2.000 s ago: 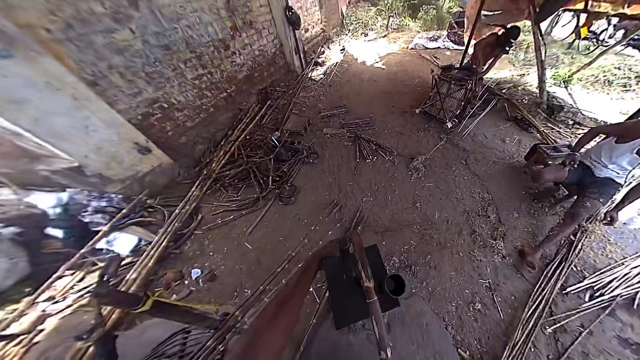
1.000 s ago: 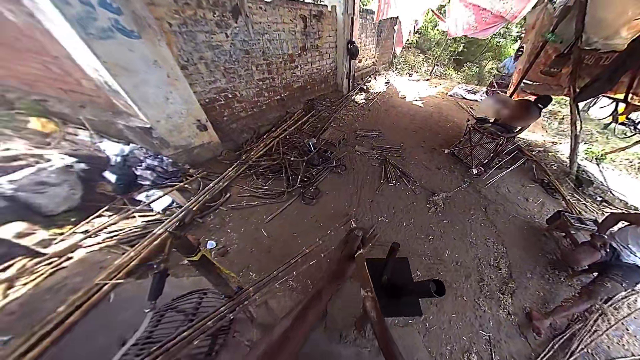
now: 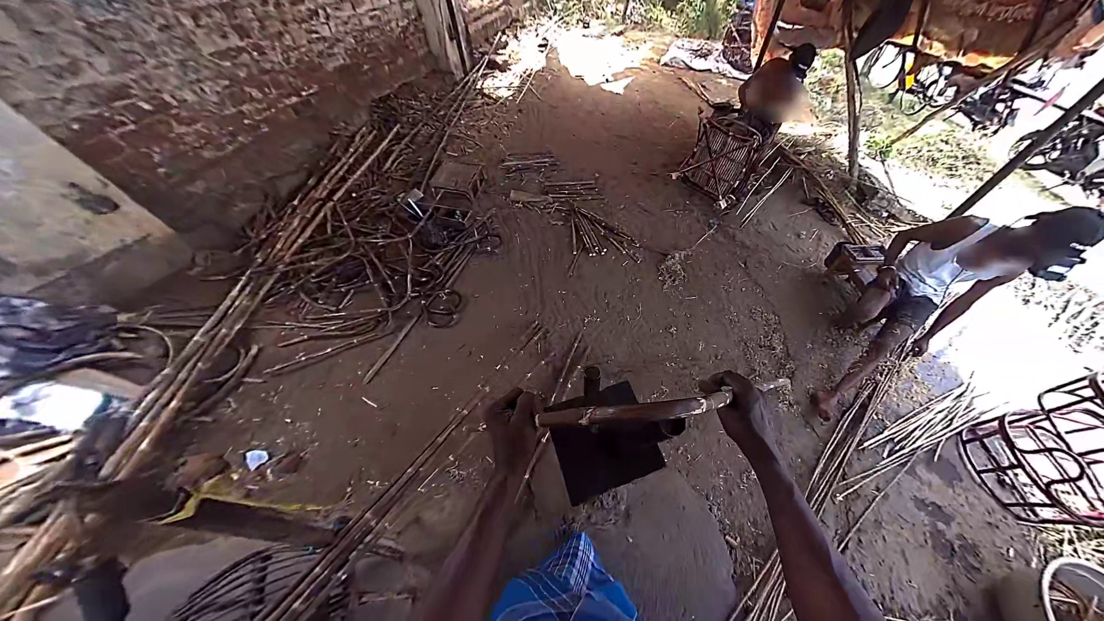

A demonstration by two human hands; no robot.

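Note:
A brown cane pole [image 3: 634,410] lies crosswise before me, gripped by both hands. My left hand [image 3: 515,423] is closed around its left end; my right hand [image 3: 737,404] holds it near the right end, with a pale tip sticking out beyond. Below the pole is a dark square metal plate [image 3: 595,466] with short pipe stubs, one pointing up at its far edge and one open stub [image 3: 671,426] at its right. Whether the pole touches the plate cannot be told. Blue checked cloth [image 3: 565,586] shows at my lap.
Long canes [image 3: 207,345] and a tangled cane heap [image 3: 379,250] lie along the brick wall [image 3: 259,78]. Short cut canes [image 3: 595,233] lie ahead. One person [image 3: 931,267] sits at the right; another [image 3: 772,90] is by a cane frame [image 3: 720,159]. Curved cane frames [image 3: 1044,457] stand lower right.
The pole has turned from pointing away from me to lying crosswise. My right hand now shows on it; only one hand was plain on it before. The view has shifted.

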